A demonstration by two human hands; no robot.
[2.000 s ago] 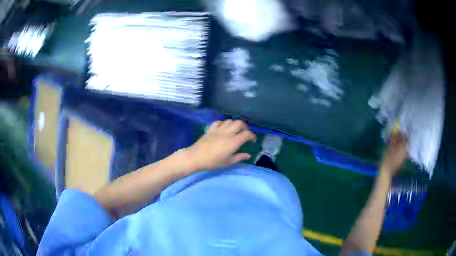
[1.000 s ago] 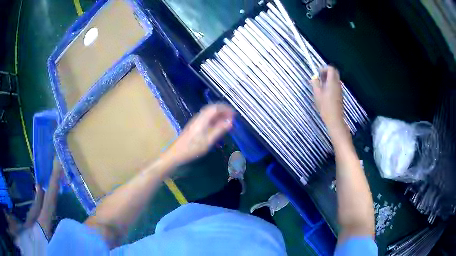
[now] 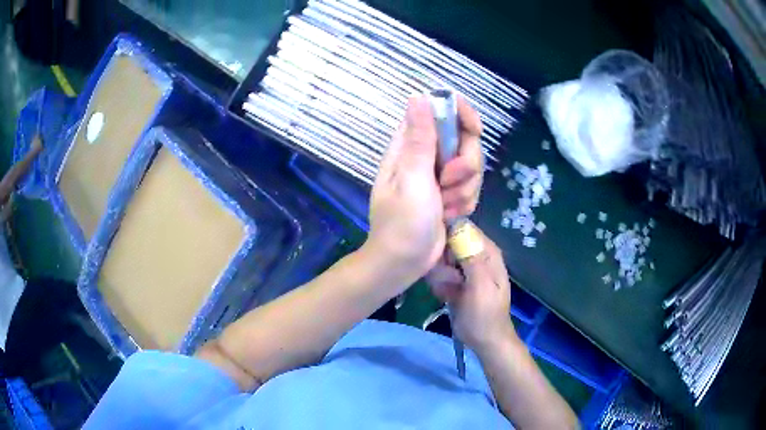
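A slim metal tube [image 3: 448,138] stands up toward the camera in front of my chest, its open end at the top. My left hand [image 3: 424,172] is closed around its upper part. My right hand [image 3: 476,281], with a yellow band on a finger, grips the same tube just below my left hand. The tube's lower end points down toward my blue top. Behind my hands is a black tray of parallel bright tubes [image 3: 361,67]. Small clear-white inserts lie in two loose piles, one nearer the tray [image 3: 527,197] and one further right [image 3: 626,249].
A clear plastic bag [image 3: 592,122] lies behind the piles. Loose silver tubes [image 3: 714,311] fan out at the right, with dark tube stock [image 3: 697,143] behind. Blue crates with tan cardboard [image 3: 172,252] stand at left. Blue bins [image 3: 563,344] sit below the bench edge. Another person's arm shows far left.
My right hand has come from over the tray to in front of my body. My left hand has moved right and closed on the tube. The view has turned, showing more of the bench's right side.
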